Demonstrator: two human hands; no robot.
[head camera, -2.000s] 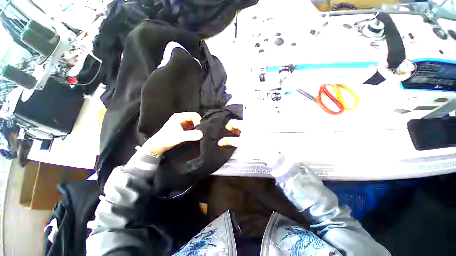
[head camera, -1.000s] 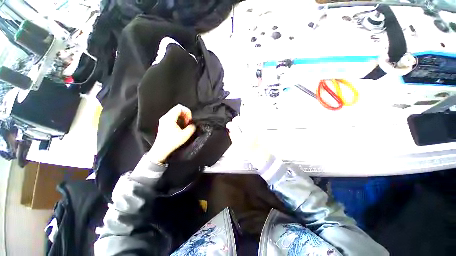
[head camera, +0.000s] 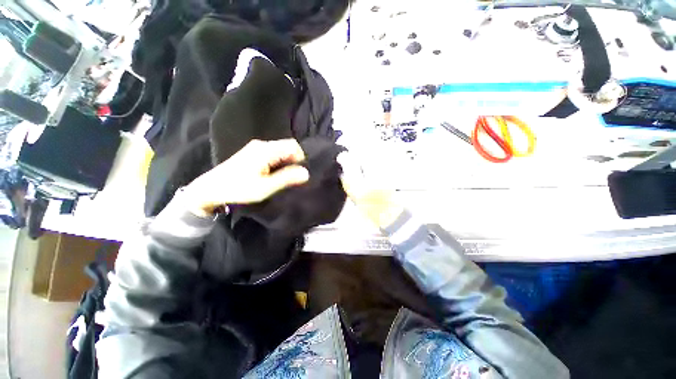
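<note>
A black garment (head camera: 248, 122) with a white edge patch lies heaped on the left of the white machine table and hangs over its front edge. My left hand (head camera: 256, 174) lies on the garment, its fingers curled and pinching the cloth. My right hand (head camera: 363, 189) is at the garment's right edge, its fingertips touching the cloth. It is washed out against the white table, so its grip is hard to make out.
Scissors with red and orange-yellow handles (head camera: 504, 139) lie right of my hands. A flat black object (head camera: 643, 194) is at the right. The white machine (head camera: 482, 100) has a blue stripe. Dark thread cones (head camera: 52, 48) stand far left, above a cardboard box (head camera: 70, 266).
My left hand has moved over the cloth, up and slightly right, with its forearm swung lower left. The garment's lower right part is refolded, and its open dark fold no longer shows. My right hand stays at the cloth's edge.
</note>
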